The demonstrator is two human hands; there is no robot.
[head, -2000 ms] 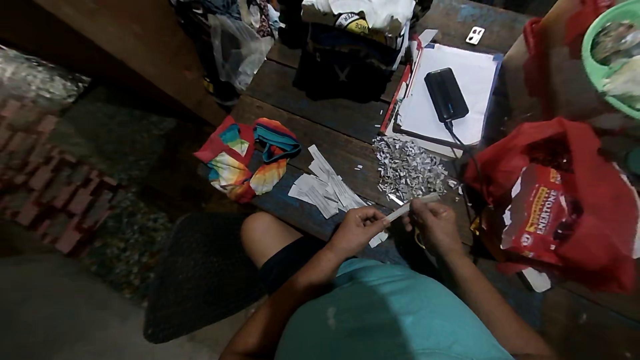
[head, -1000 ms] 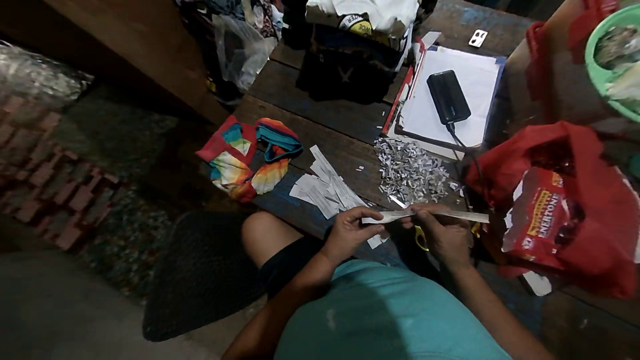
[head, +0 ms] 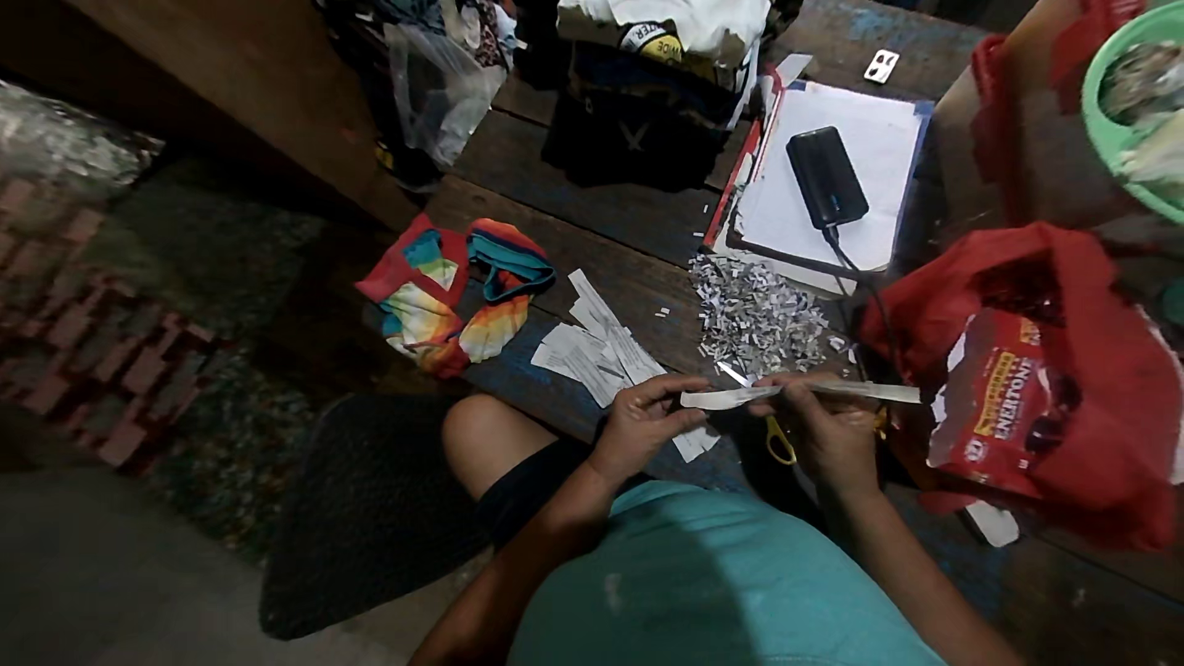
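My right hand (head: 828, 430) grips a long paper strip (head: 879, 391) and a pair of scissors with yellow handles (head: 780, 441); the blades point up and left beside the strip. My left hand (head: 647, 421) is at the strip's left end (head: 717, 400), its thumb and fingers close about it; whether they pinch it is hard to tell. Just beyond my hands lies a pile of small cut paper bits (head: 758, 314) on the wooden table. Several printed paper strips (head: 601, 347) lie fanned out to the left of the pile, partly behind my left hand.
A colourful cloth (head: 453, 296) lies left of the strips. Beyond the pile, a black power bank (head: 826, 178) with a cable rests on white paper (head: 879, 139). A red bag (head: 1101, 398) stands at right, below a green basin (head: 1096, 111). Folded dark clothes (head: 638, 120) are at the back.
Two seconds ago a shorter length of strip showed between my hands; now a long strip extends to the right past my right hand. The yellow scissor handle has come into view.
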